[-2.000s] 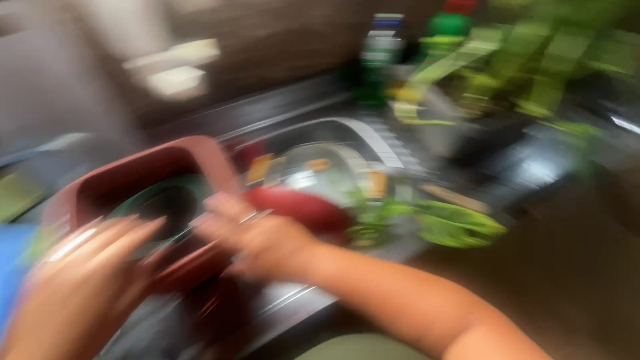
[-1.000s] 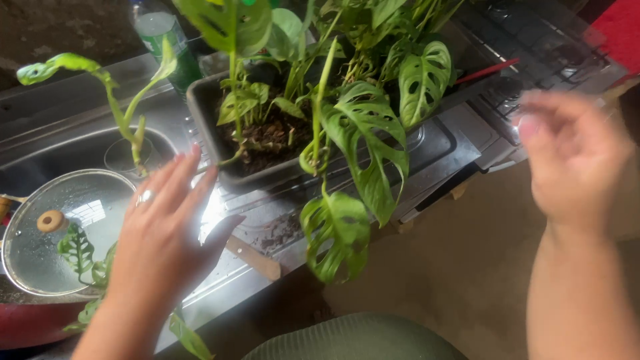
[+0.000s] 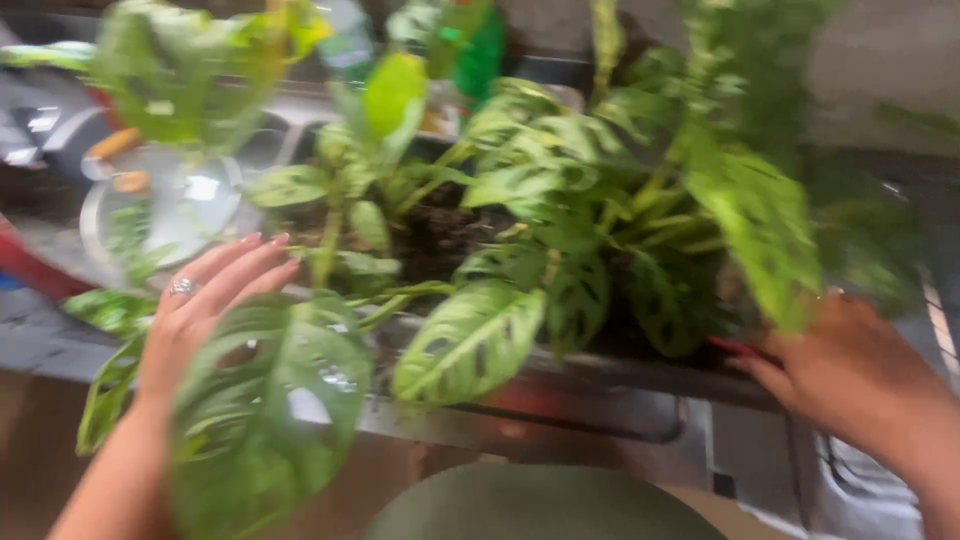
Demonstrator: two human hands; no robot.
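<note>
A long planter [image 3: 660, 375] of dark soil [image 3: 446, 236] holds leafy plants with holed leaves. My left hand [image 3: 217, 300], with a ring on one finger, is at the planter's left end, its fingers near a stem; a large holed leaf [image 3: 277, 405] hangs in front of its wrist side. My right hand [image 3: 832, 352] is at the planter's right end, partly behind a leaf [image 3: 757, 225], its thumb beside something thin and red [image 3: 739, 346] at the rim. Blur and leaves hide whether either hand grips the planter.
A glass lid with a wooden knob [image 3: 131, 181] lies at the left, above a red basin edge [image 3: 45, 262]. Behind the planter stand a green bottle [image 3: 480, 56] and a clear bottle [image 3: 345, 37]. A metal counter [image 3: 600, 412] runs below it, with a stove grate [image 3: 862, 465] at the right.
My right hand has come down from above the counter's right side to the planter's right end. My left hand is now at its left end. The view has shifted and is blurred.
</note>
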